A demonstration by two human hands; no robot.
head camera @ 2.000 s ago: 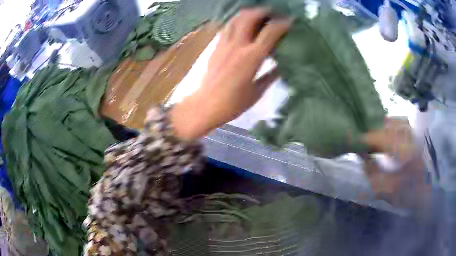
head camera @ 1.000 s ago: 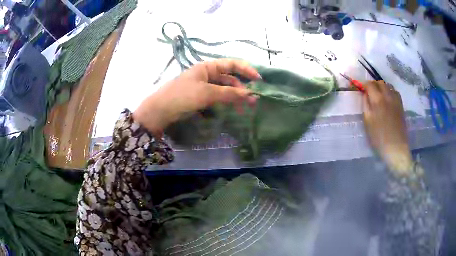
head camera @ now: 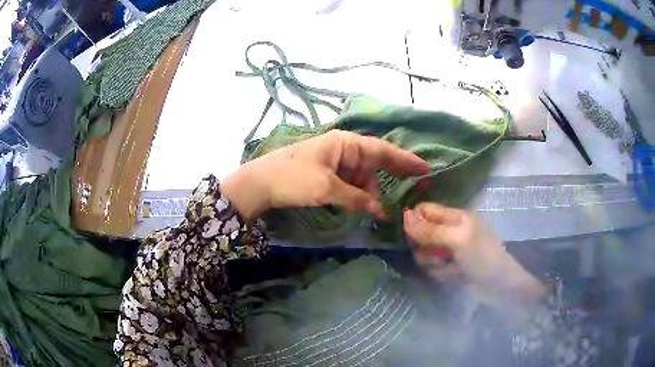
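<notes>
A green garment (head camera: 460, 158) with thin straps (head camera: 345, 68) lies on the white table and reaches over its front edge. My left hand (head camera: 323, 172) is on the garment with its thumb and index finger spread; its fingertips touch the edge of the cloth, and some fingers are hidden. My right hand (head camera: 445, 240) is just right of the left fingertips, closed at the garment's near side. Small red-orange parts of the snips show in it; the blades are hidden. Another green piece with pale stitch rows (head camera: 345, 315) lies below the table edge, on my lap.
The presser foot area (head camera: 495, 39) is at the top right. Dark tweezers (head camera: 566, 129), small metal pieces (head camera: 602, 115) and blue scissor handles (head camera: 644, 172) lie at the right. Taped cardboard (head camera: 133, 136) and a dark-green heap (head camera: 57, 279) are at the left. Haze blurs the lower right.
My right hand has picked up the orange snips from the table and moved left to the garment. My left hand has moved slightly right and down. The garment lies more spread out.
</notes>
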